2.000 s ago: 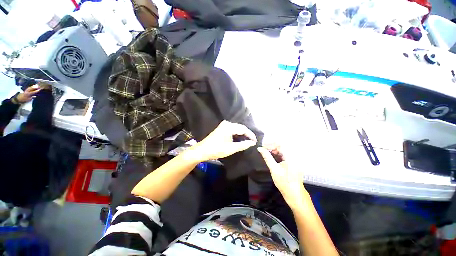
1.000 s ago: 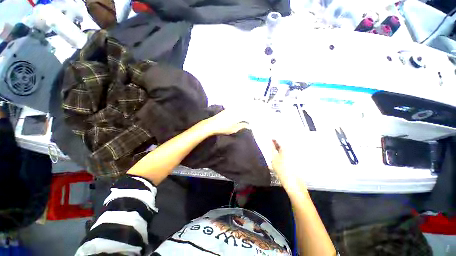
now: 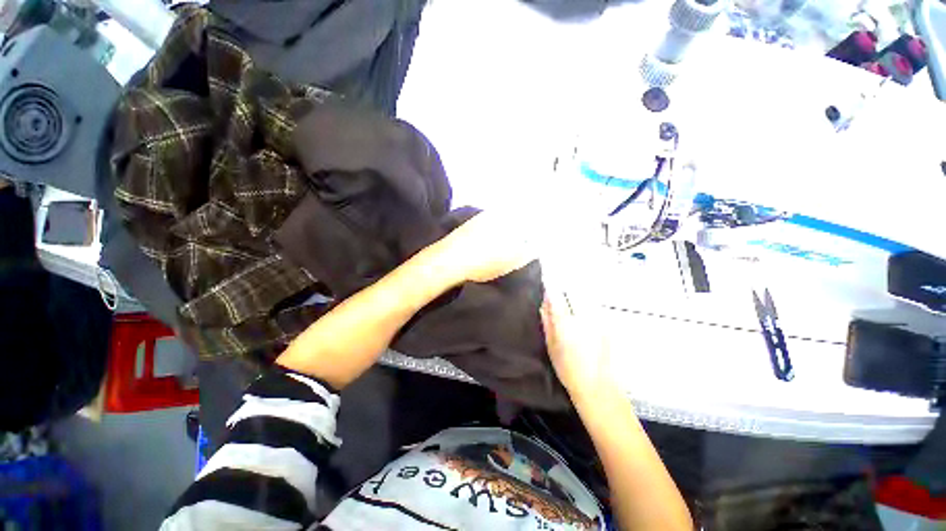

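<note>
The dark brown-grey garment piece lies at the table's front edge and hangs a little over it. Plaid fabric is bunched at the left and joins the plain cloth. My left hand is on the upper right part of the cloth, its fingers washed out by glare. My right hand is at the cloth's right edge; its fingers are also overexposed, so its grip is unclear. The presser foot and needle area of the white sewing machine is to the right of and above my hands, with no cloth visible under it.
Thread snips lie on the white table, left of a black smartphone. A dark narrow strip is near the needle. Thread cones stand upper right. A grey fan housing and red stool are at left.
The view has shifted and moved closer to the table. Both hands have parted from their pinch together at the cloth's edge, and the cloth is now spread more between them.
</note>
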